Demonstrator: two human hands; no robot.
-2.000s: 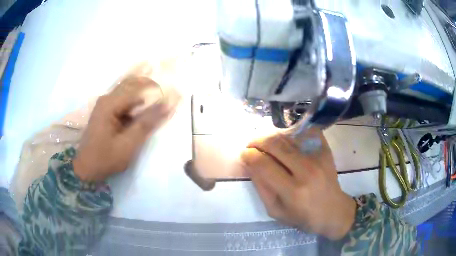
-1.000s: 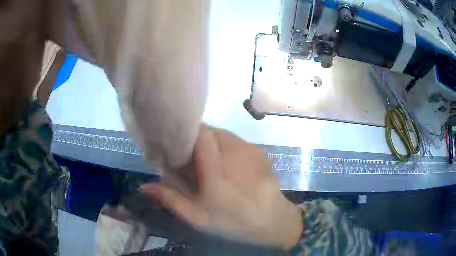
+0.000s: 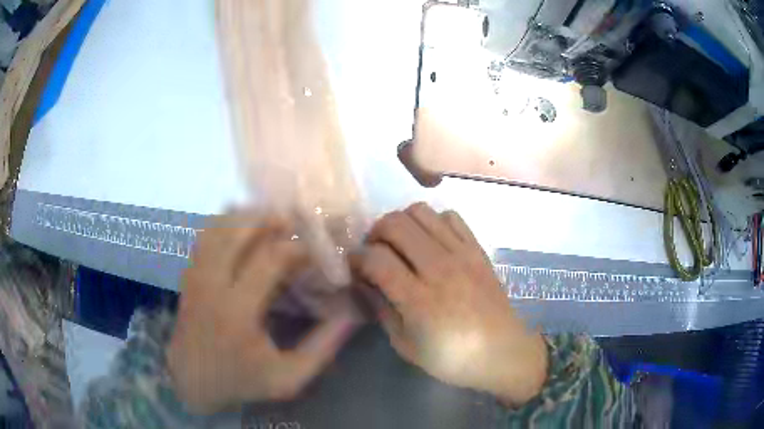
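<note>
A pale peach sleeve piece (image 3: 289,109) with tiny sparkles lies lengthwise on the white table, its near end at the table's front edge. My left hand (image 3: 243,310) is blurred and holds that end, its fingers curled round it. My right hand (image 3: 444,293) pinches the same end from the right, close to my left fingertips. The fabric between the hands is bunched and partly hidden by the fingers.
The sewing machine head (image 3: 620,50) stands at the upper right over the shiny bed plate (image 3: 536,159). Yellow-handled scissors (image 3: 685,226) lie at the right. A ruler strip (image 3: 586,285) runs along the front edge. Peach fabric (image 3: 25,92) lies at the far left beside a blue strip.
The view has moved off the machine. The fabric, raised at the left a second ago, now lies on the table. My left hand has come in beside my right hand at its near end.
</note>
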